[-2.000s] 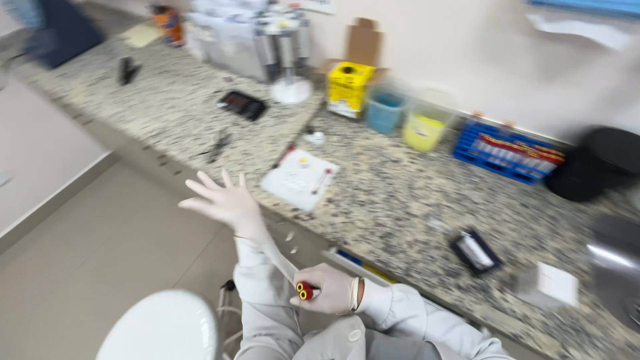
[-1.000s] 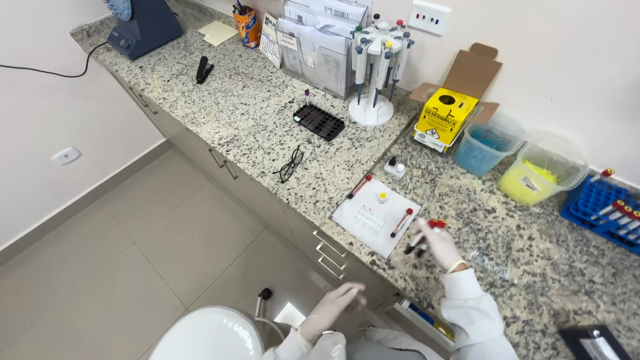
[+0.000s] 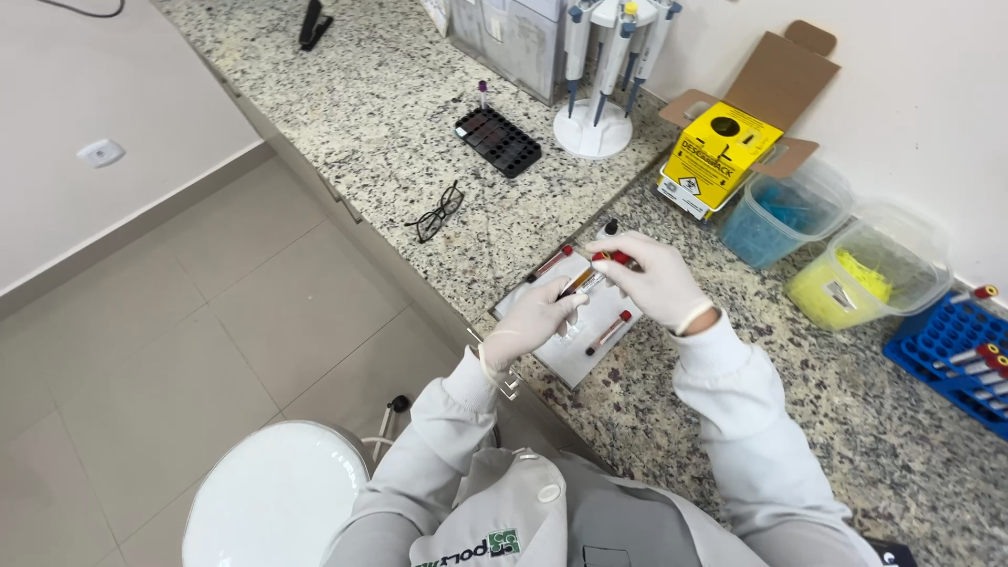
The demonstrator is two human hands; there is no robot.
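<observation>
My gloved left hand (image 3: 535,319) holds a blood collection tube (image 3: 581,282) with amber fluid above a dark layer, tilted over a white tray (image 3: 571,370). The fingers of my gloved right hand (image 3: 652,277) close on red caps at the tube's upper end; whether these belong to one tube or more, I cannot tell. On the tray, one red-capped tube (image 3: 551,264) lies at the upper left and another (image 3: 609,332) at the lower right. A small bottle with a black cap (image 3: 608,228) stands just beyond my right hand.
Beyond the tray are eyeglasses (image 3: 438,213), a black tube rack (image 3: 498,142) and a pipette stand (image 3: 593,138). To the right are a yellow sharps box (image 3: 718,157), tubs of blue tips (image 3: 776,216) and yellow tips (image 3: 858,276), and a blue rack (image 3: 937,346). A white stool (image 3: 276,496) stands below left.
My left hand has risen from beside the counter to over the tray and now grips a tube. My right hand has moved from the tray's right side to above it. The view has shifted closer.
</observation>
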